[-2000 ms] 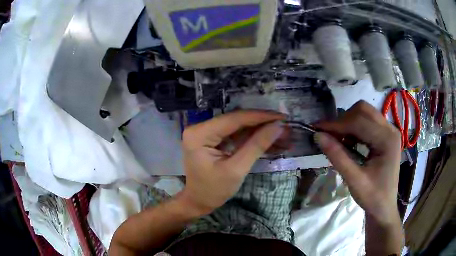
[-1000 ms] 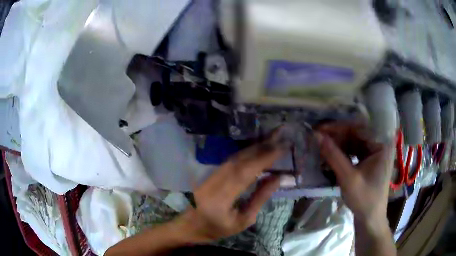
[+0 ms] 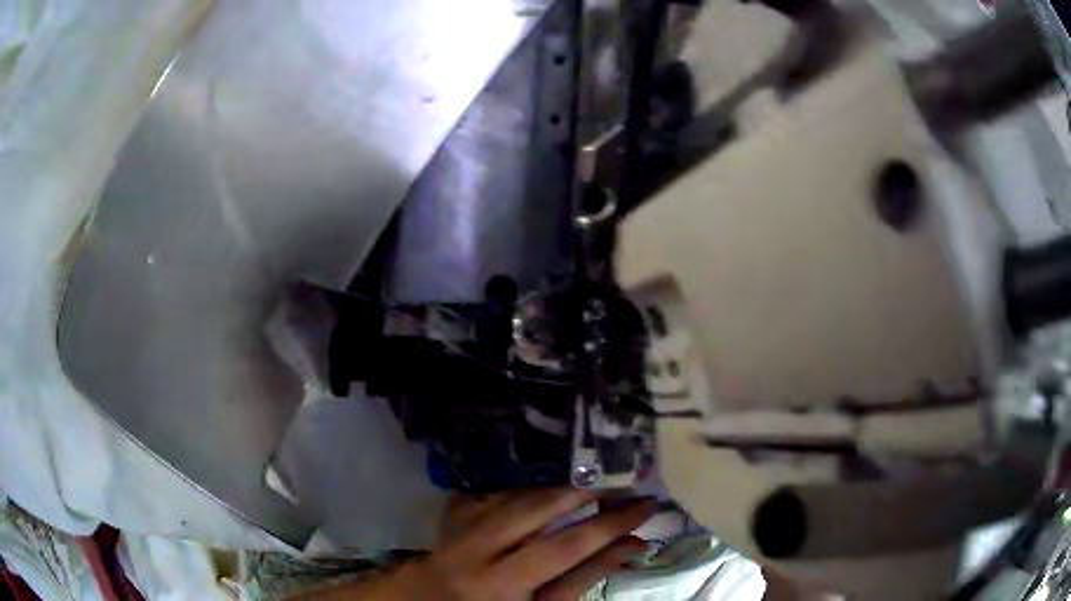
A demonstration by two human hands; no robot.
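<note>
The cream machine head fills the right half. The dark, oily looper area lies left of it, with a blue part at its lower left. My left hand is at the bottom edge, just below the looper area. Its fingers point right, and their tips are partly hidden by machine parts, so I cannot tell whether it holds anything. My right hand is not in view; only a blurred skin-coloured patch shows at the bottom edge, below the machine head.
The large silver cloth plate is at the left, with a notched lower corner. White fabric lies around its left and lower sides. A narrow shiny metal bar runs vertically beside the head. Dark round parts stick out at the far right.
The view has moved in close over the machine, and the head now covers the right side. The right hand, tension knobs and red-handled scissors have left view. My left hand sits lower in the picture.
</note>
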